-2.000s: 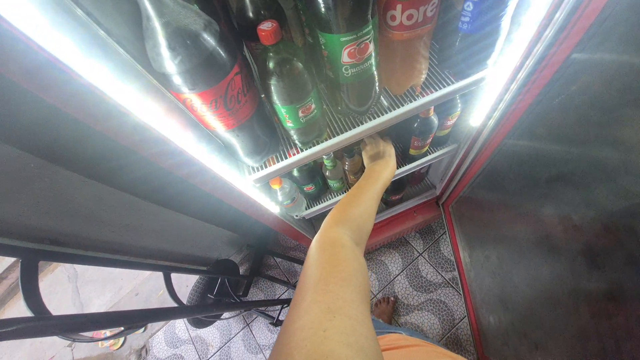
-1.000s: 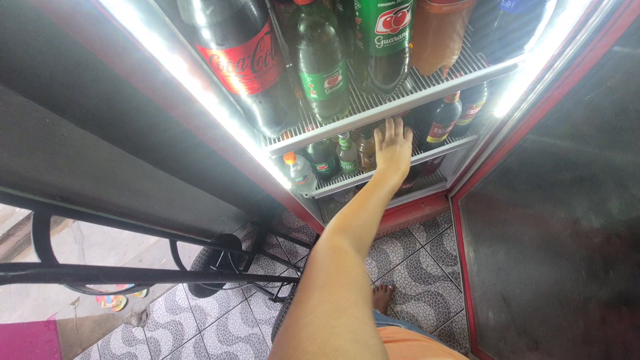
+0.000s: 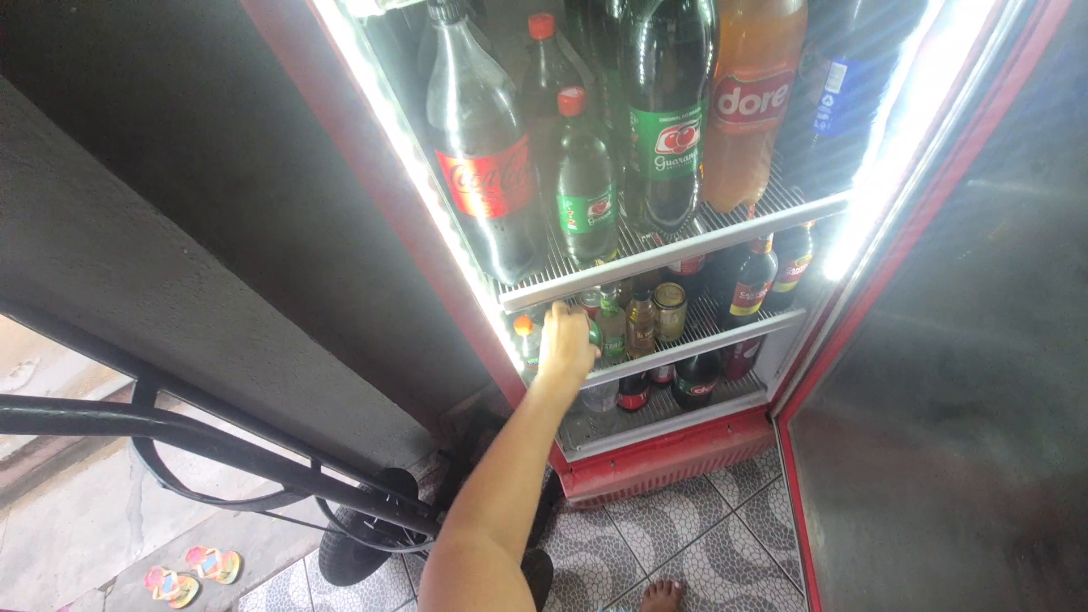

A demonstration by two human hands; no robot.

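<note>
My left hand (image 3: 569,342) reaches to the left end of the refrigerator's middle visible shelf, fingers curled at a bottle with a green label (image 3: 594,333). The hand covers most of that bottle, so a firm hold cannot be made out. Left of the hand is a small bottle with an orange cap (image 3: 524,327). To its right stand a small green bottle (image 3: 610,327), a clear bottle of amber drink (image 3: 640,325) and a gold can (image 3: 670,311). Large soda bottles, among them a Coca-Cola bottle (image 3: 489,183) and a Guaraná bottle (image 3: 667,136), fill the shelf above. My right hand is out of view.
The refrigerator door (image 3: 943,382) stands open at right. A white shelf edge (image 3: 680,255) runs just above my hand. At left are a grey wall (image 3: 212,289), a black metal frame (image 3: 212,429) with a wheel (image 3: 361,527), and flip-flops (image 3: 212,564) on the ground.
My left hand has moved left along the shelf, from beside the amber bottle to the green-labelled one. The view has shifted, showing more of the refrigerator's lower part.
</note>
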